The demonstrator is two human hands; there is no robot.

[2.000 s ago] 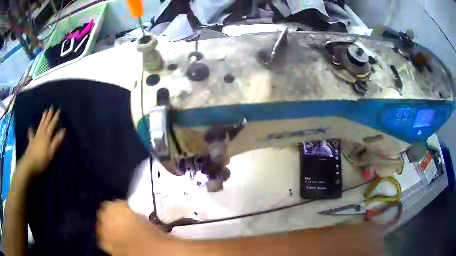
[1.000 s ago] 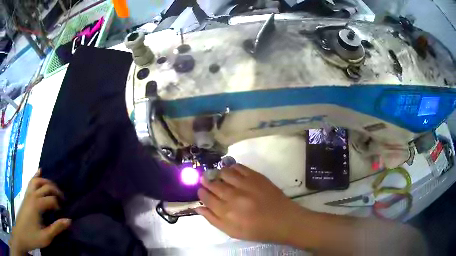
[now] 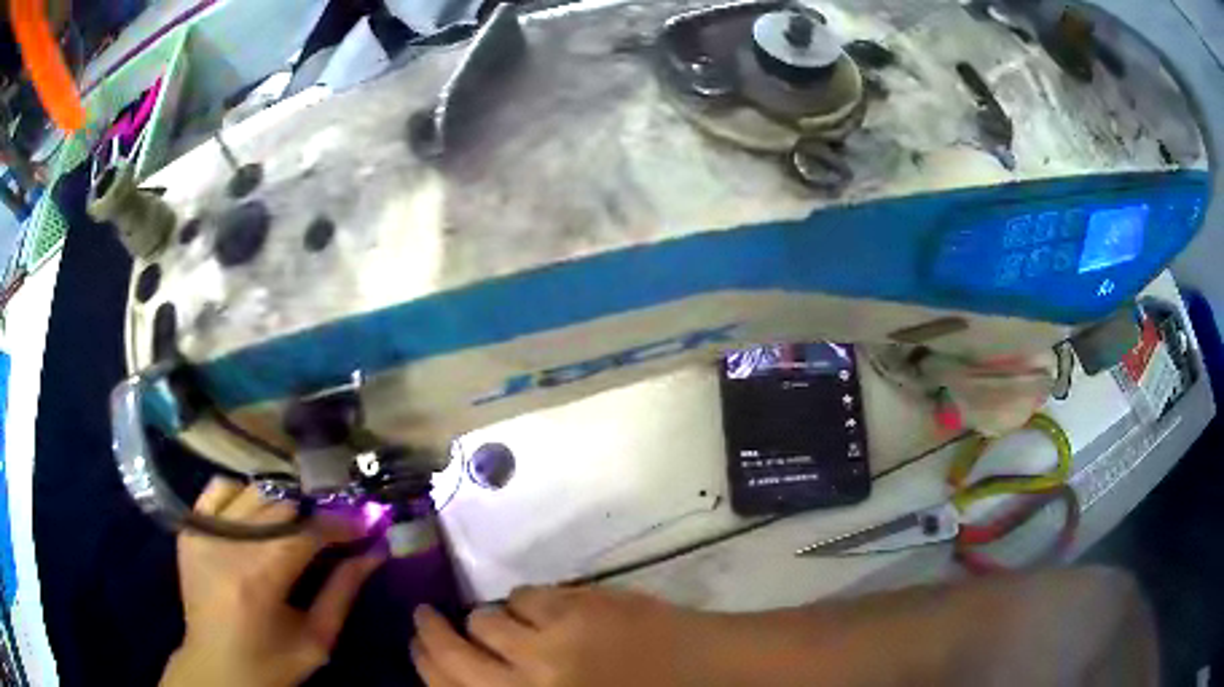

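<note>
Dark fabric (image 3: 94, 443) lies along the left side of the sewing machine (image 3: 604, 201) and under its needle area, where a pink-violet light shines on it. My left hand (image 3: 262, 577) is at the needle area, fingers close to the curved metal loop, thumb and fingertips together on the cloth just left of the presser foot (image 3: 411, 536). My right hand (image 3: 537, 642) is at the cloth's right edge, nearer to me, fingertips on the cloth. Whether its fingers pinch the cloth is not clear.
A smartphone (image 3: 795, 436) lies under the machine arm. Scissors (image 3: 926, 527) with yellow and red handles lie right of it. A green tray (image 3: 168, 101) stands behind at left. An orange object (image 3: 50, 67) hangs at the top left. A red and white packet (image 3: 1157, 356) is at right.
The view has shifted closer to the machine. My left hand has moved from the cloth at left to the needle area. My right hand has moved from the presser foot towards me.
</note>
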